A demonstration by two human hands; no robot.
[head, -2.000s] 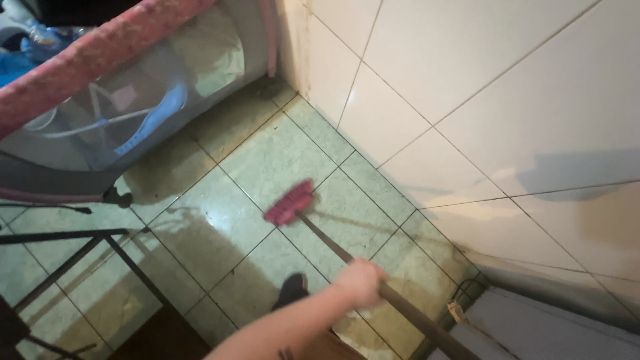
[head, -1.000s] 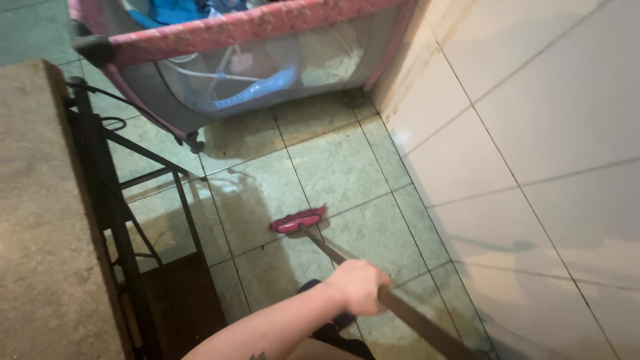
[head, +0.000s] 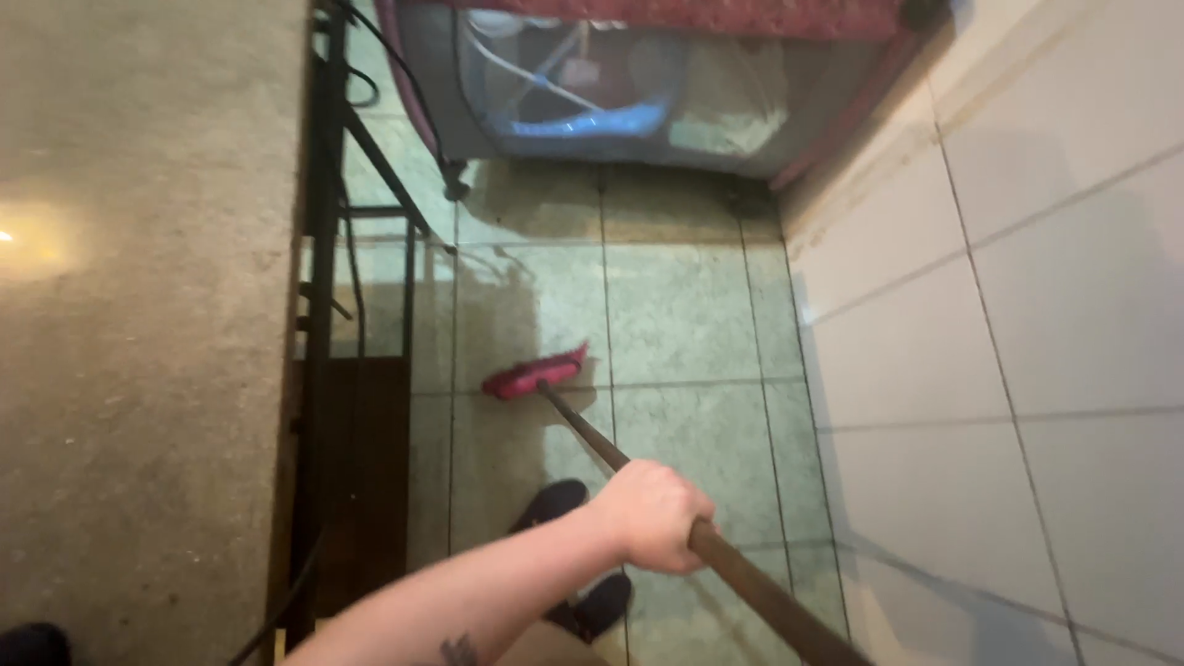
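A pink broom [head: 535, 374] rests its head on the green tiled floor, left of the middle of the view. Its brown handle [head: 763, 592] slants down to the right and leaves the view at the bottom edge. Around the handle's middle part my left hand [head: 655, 516] is closed, with the forearm coming in from the lower left. My right hand is out of view, and so is the top end of the handle.
A pink and grey playpen with mesh sides [head: 638, 171] stands ahead. On the left are a grey countertop [head: 148, 370], a dark metal frame [head: 319, 277] and a hanging black cable. A tiled wall [head: 980, 351] runs along the right. Dark shoes [head: 555, 501] are below.
The view has swung left a good deal, bringing the countertop into sight. Relative to the floor tiles, the broom head has moved left, away from the wall. My left hand keeps its hold on the handle.
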